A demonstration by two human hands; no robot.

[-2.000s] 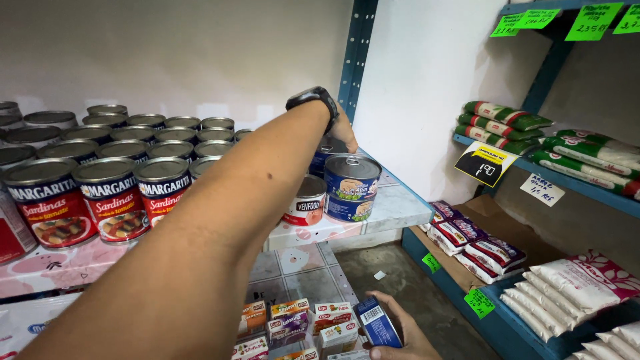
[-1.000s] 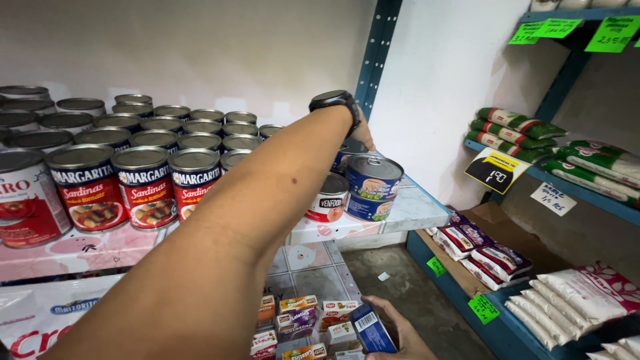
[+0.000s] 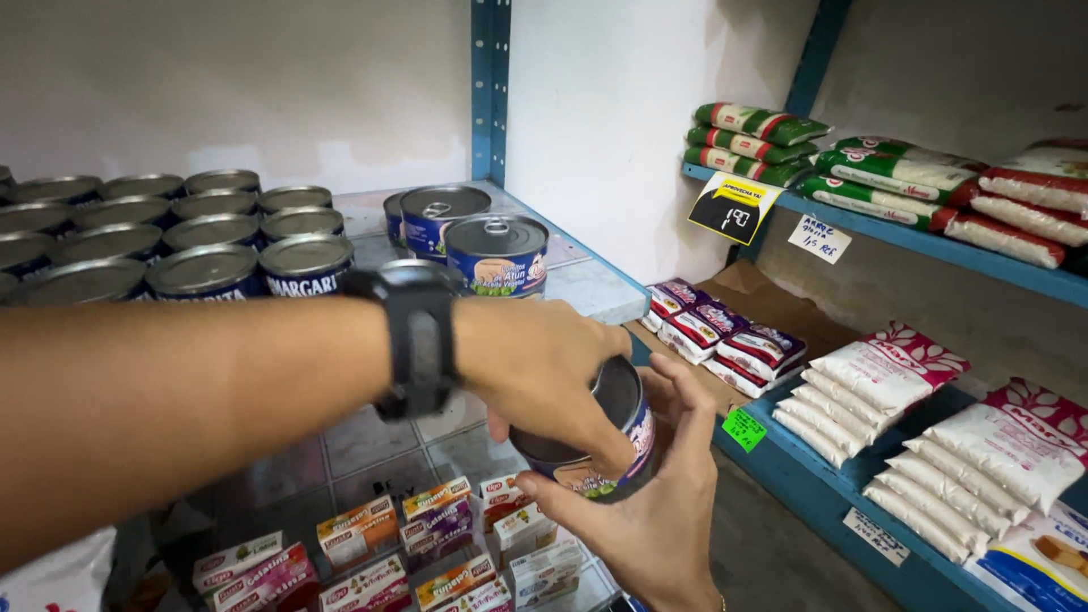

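My left hand [image 3: 552, 374], with a black watch on its wrist, reaches from the left and grips a blue-labelled tuna can [image 3: 620, 395] from above, covering much of its lid. Around the can's right side and underneath curls my right hand [image 3: 646, 510], its thumb at the front. The can is tilted and off the shelf. Behind the hands, another blue tuna can [image 3: 501, 255] stands near the shelf's right end, with more like it [image 3: 444, 212] just behind. A lower can [image 3: 421, 272] is partly hidden by the left hand.
Sardine cans [image 3: 208, 272] stand in rows at the left. Small gelatin boxes [image 3: 438, 518] sit on a lower surface. The tiled shelf edge [image 3: 620, 302] ends beside a blue rack [image 3: 850, 484] holding white bags [image 3: 884, 365], small packets [image 3: 761, 348] and green-and-white bags [image 3: 892, 174].
My left hand has come back from the tuna cans on the shelf toward my right hand. Both hands now meet on a can. The blue item in my right hand earlier is no longer clearly visible.
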